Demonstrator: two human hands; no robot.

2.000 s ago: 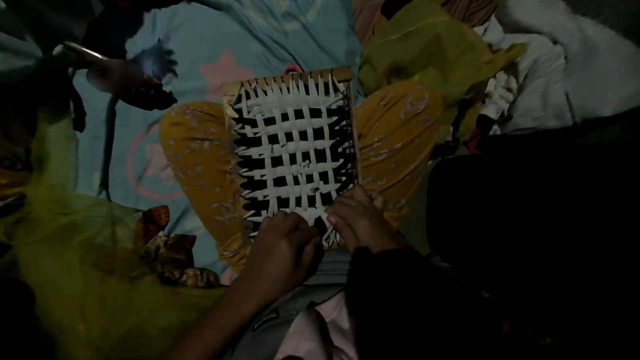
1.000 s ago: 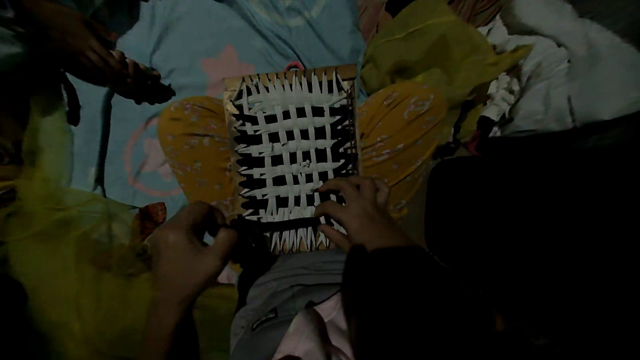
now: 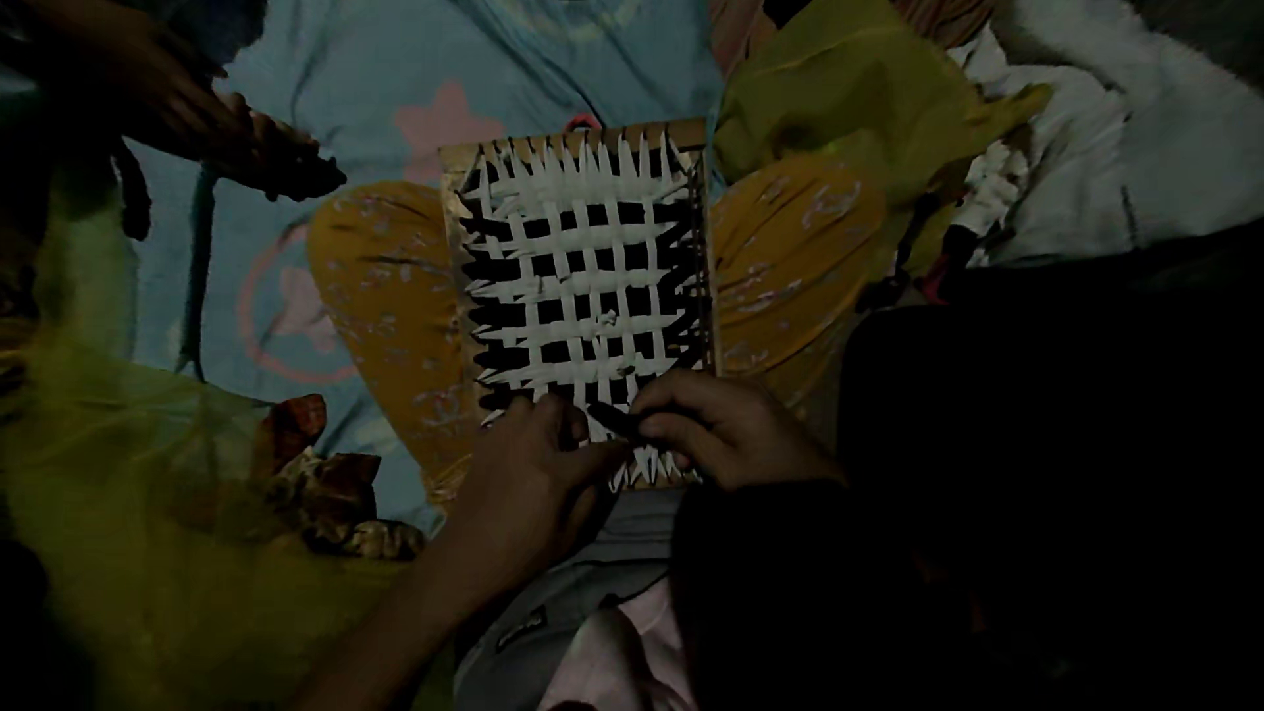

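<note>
A rectangular wooden frame (image 3: 456, 326) lies across my lap, strung with white fabric strips (image 3: 592, 237) one way and woven with black and white strips the other way. Near its lower edge, my right hand (image 3: 731, 425) pinches a black fabric strip (image 3: 612, 419) between thumb and fingers. My left hand (image 3: 538, 464) is bent over the lower left part of the weave, its fingertips close to the strip; what it grips there is hidden and dark. A small red loop (image 3: 583, 122) shows at the frame's top edge.
A light blue sheet (image 3: 375, 89) with pink shapes lies beneath. Another person's hands (image 3: 227, 128) hold something dark at upper left. Yellow sheer fabric (image 3: 197, 494) and crumpled scraps (image 3: 331, 494) are at left; olive cloth (image 3: 839, 89) and white cloth (image 3: 1145, 148) at upper right.
My left hand has moved from beside the frame's lower left corner, right onto the weave. A dark strip stretched across the lower weave a second ago. My right hand has moved slightly lower.
</note>
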